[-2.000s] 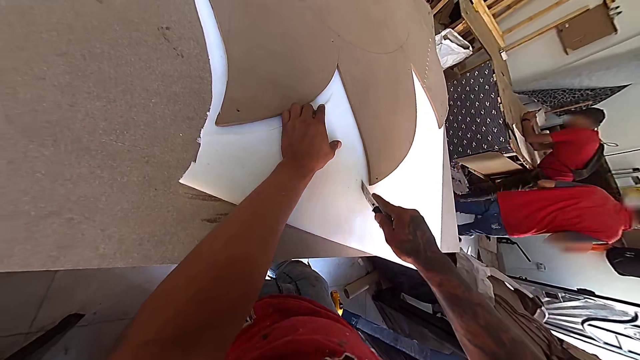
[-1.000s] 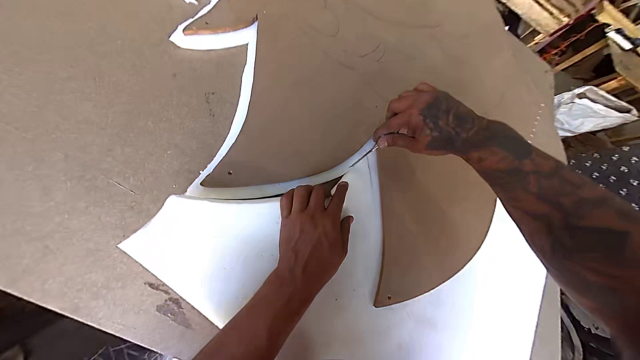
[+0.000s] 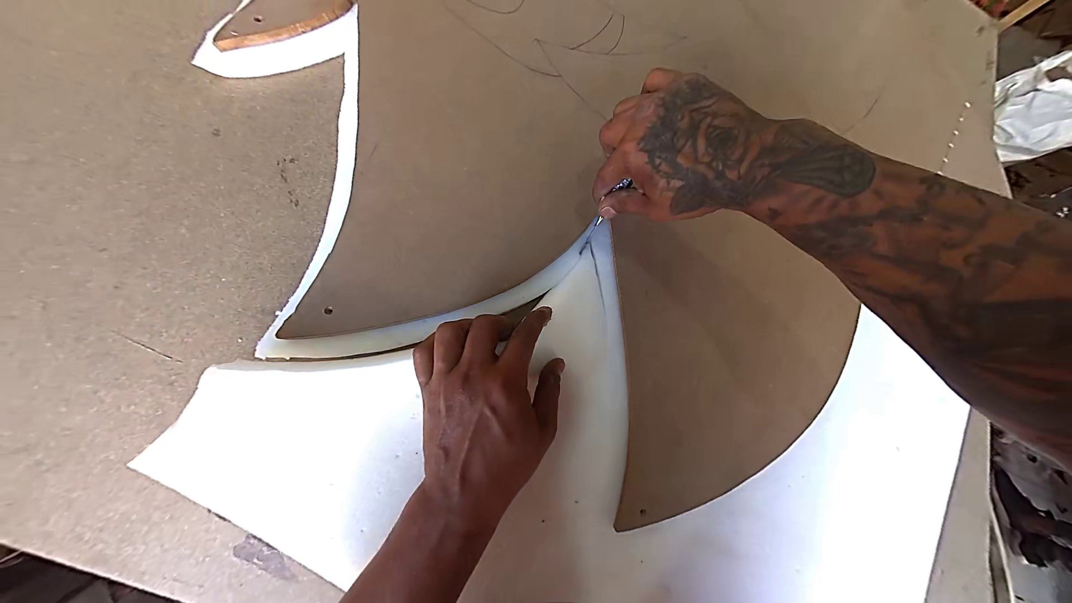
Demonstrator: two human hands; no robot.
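Observation:
A brown board template (image 3: 469, 193) with curved, pointed edges lies over a white foam-like sheet (image 3: 335, 435). My right hand (image 3: 670, 151) grips a knife (image 3: 618, 189), mostly hidden by the fingers, its tip at the inner corner between two template points. From that corner a cut runs left through the white sheet, leaving a narrow strip along the template's edge. My left hand (image 3: 486, 394) presses flat on the sheet just below the cut, fingers spread at the gap. Another short dark line runs down from the corner near the right-hand point.
The work lies on a large brown table board (image 3: 151, 251), with its edge at the lower left. A small template tip with an orange-brown edge (image 3: 289, 29) is at the upper left. Beyond the table's right edge lies a crumpled white plastic bag (image 3: 1034, 109).
From two seconds ago, my right hand with the knife has gone from the right template point to the inner corner. The cut left of that corner now shows. The view has moved closer.

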